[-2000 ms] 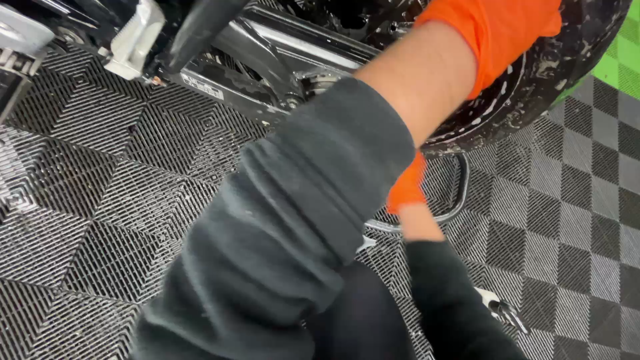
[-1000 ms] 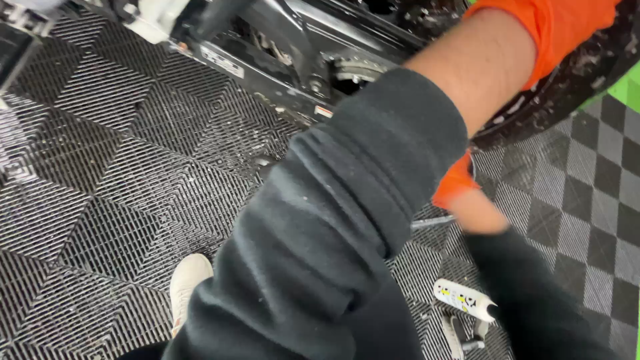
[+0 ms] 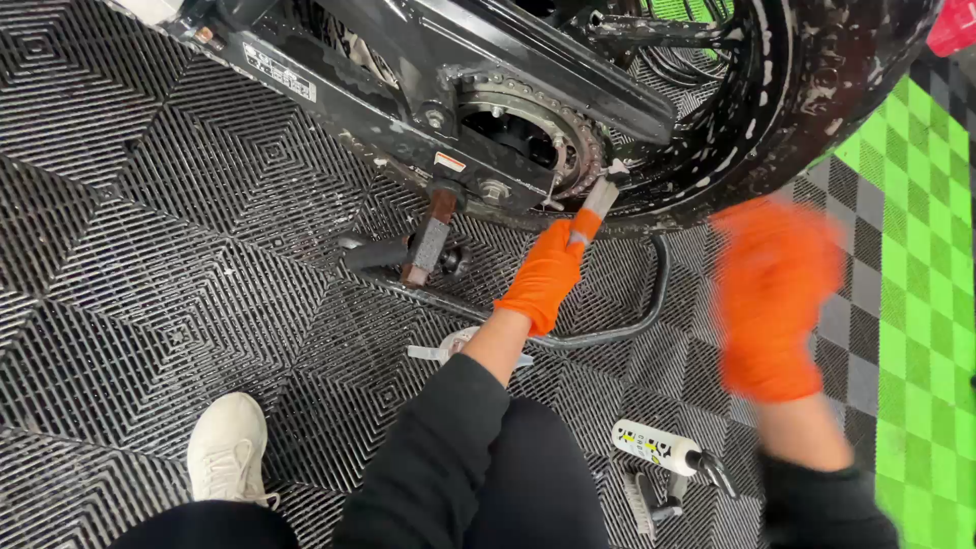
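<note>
My left hand [image 3: 545, 278], in an orange glove, is closed around a flat brush [image 3: 598, 202]. The bristles touch the area of the rear sprocket and chain [image 3: 587, 152] of a motorcycle. My right hand [image 3: 778, 297], also in an orange glove, is blurred beside the rear tyre [image 3: 846, 99]; whether it holds anything cannot be made out. White foam spots the wheel rim and tyre. The black swingarm [image 3: 366, 122] rests at a paddock stand [image 3: 427, 244].
A white spray bottle [image 3: 654, 446] and a scrub brush [image 3: 639, 503] lie on the grated tile floor [image 3: 175, 335]. A whitish item [image 3: 457, 339] lies partly behind my left forearm. The stand's bar [image 3: 602, 335] curves below the tyre. My shoe [image 3: 227, 450] is at lower left.
The arm that reached across the view over the tyre is no longer there. My left hand is now at the sprocket with the brush, and my right hand is out at the right.
</note>
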